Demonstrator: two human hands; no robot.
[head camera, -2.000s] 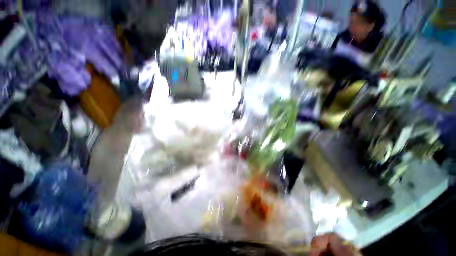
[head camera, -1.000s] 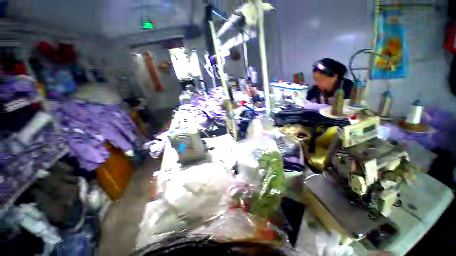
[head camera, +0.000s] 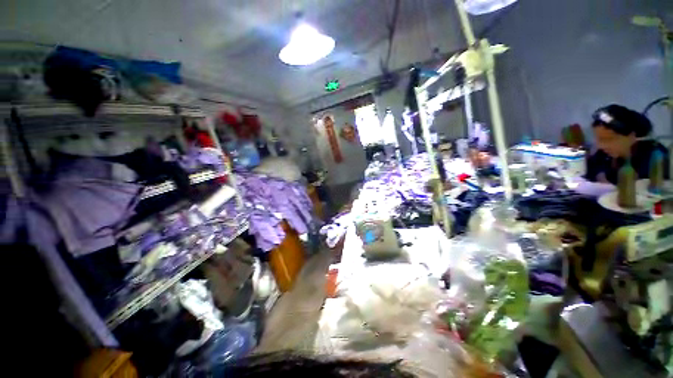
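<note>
Neither of my hands is in the picture. Nearest in front of me is the white sewing table, with crumpled white plastic bags (head camera: 380, 306) on it. A clear bag of leafy greens (head camera: 498, 306) stands right of them. A small orange-red patch of food (head camera: 480, 368) shows below it, cut off by the bottom edge. A pale sewing machine head (head camera: 378, 238) with a blue round sticker sits further back on the table. Dark hair blurs the bottom middle edge.
Metal shelves (head camera: 181, 273) with lilac garment pieces (head camera: 88, 199) fill the left. A narrow floor aisle (head camera: 295, 314) runs between shelves and table. A serger (head camera: 649, 273) is cut off at right, with thread cones (head camera: 626, 186) behind it. Another person (head camera: 623, 148) sits at the right. A lamp (head camera: 306, 46) hangs above.
The view has swung up and to the left, so the table has shifted right and more shelves and ceiling show. The hand at the bottom edge two seconds ago is out of view.
</note>
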